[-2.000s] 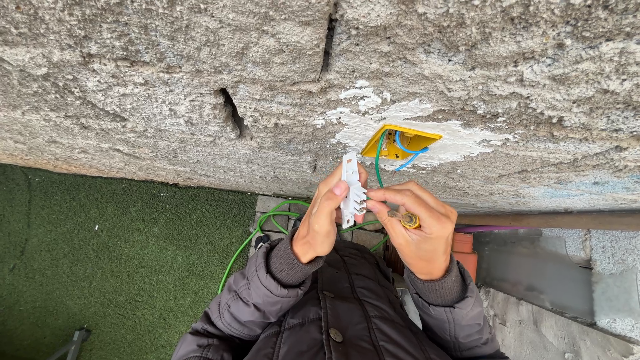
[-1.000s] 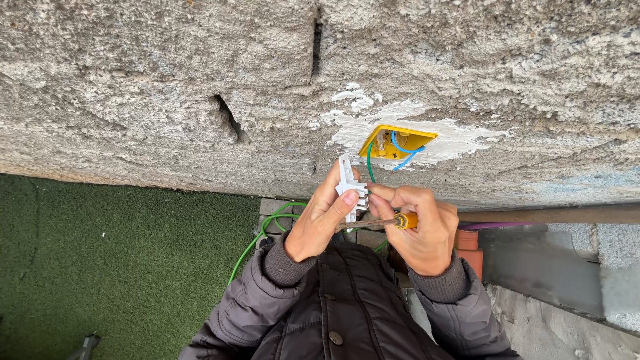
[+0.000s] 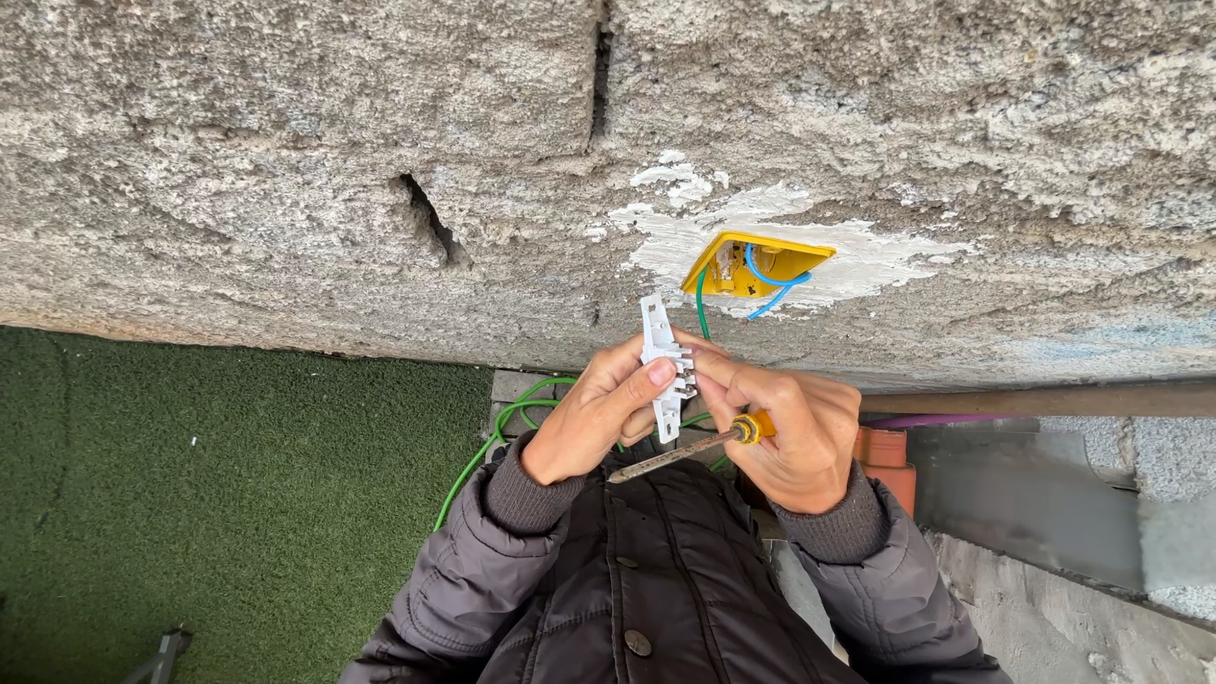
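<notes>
My left hand [image 3: 608, 399] grips a white plastic electrical socket or switch module [image 3: 662, 366], its thumb on the face and the terminal side turned to the right. My right hand [image 3: 793, 423] holds a screwdriver [image 3: 679, 456] by its yellow handle in the curled fingers, with the shaft pointing down and left past the module. The fingertips of that hand meet the module's right side, by a green wire [image 3: 701, 304]. This wire comes out of a yellow electrical box [image 3: 825, 253] set in the wall, and its lower end is hidden by my fingers. A blue wire [image 3: 771, 302] curls out of the same box.
Rough concrete block wall [image 3: 285, 180] spans the top, with white plaster [image 3: 874, 256] around the box. Green cable [image 3: 475, 461] loops left of my body. Green artificial turf [image 3: 237, 494] covers the ground at left. Orange clay pieces [image 3: 885, 465] and a brown bar [image 3: 1035, 399] lie at right.
The module has turned in my left hand since the earliest frame. The screwdriver's shaft, which crossed toward the module one second ago, now slants down and left below it.
</notes>
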